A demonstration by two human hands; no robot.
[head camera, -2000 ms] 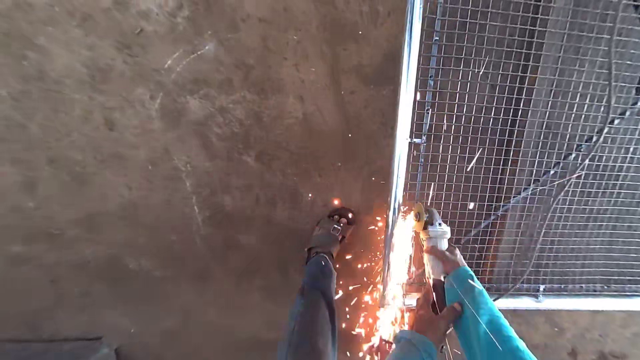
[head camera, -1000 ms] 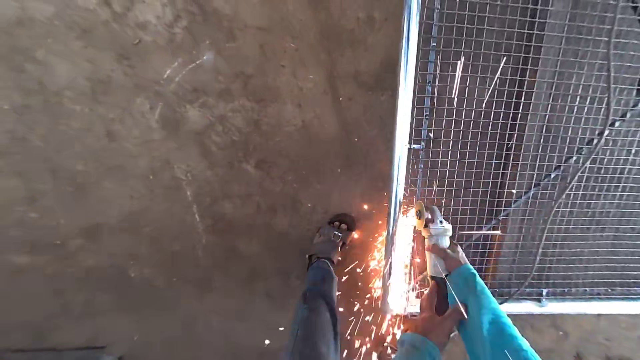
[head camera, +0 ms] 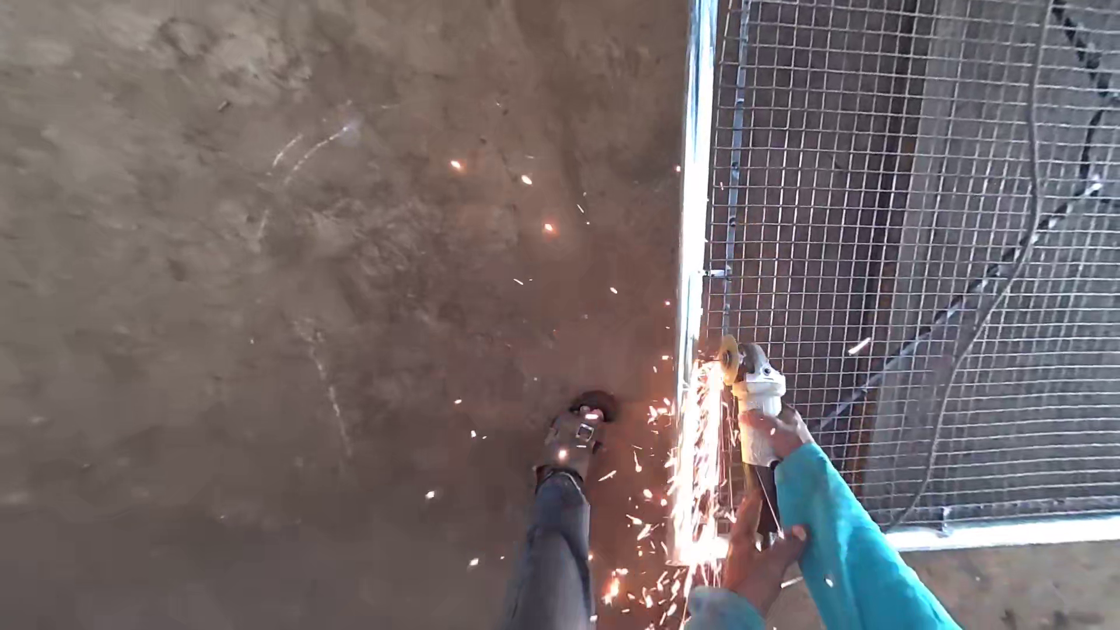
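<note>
An angle grinder [head camera: 759, 398], with a light grey body and a yellowish disc [head camera: 729, 359], works against the inner side of a shiny metal frame bar [head camera: 697, 201]. Bright sparks stream down from the disc along the bar. My right hand [head camera: 777, 431] grips the grinder's body just behind its head. Lower down, my left hand [head camera: 759, 556] is closed around the dark rear part of the tool. Both arms wear turquoise sleeves. Glare and sparks hide the exact contact point and the lower end of the bar.
Wire mesh [head camera: 814, 175] fills the frame on the right, with a dark cable [head camera: 1032, 175] and a diagonal rod [head camera: 954, 311] at it. A short stub [head camera: 717, 274] joins the bar to a thinner inner rod. My sandalled foot [head camera: 577, 437] stands on the concrete floor [head camera: 262, 350], left of the sparks.
The grinder, held in both hands, has moved slightly up along the frame bar, closer to the short stub. Sparks keep flying, and some are now scattered farther up over the floor.
</note>
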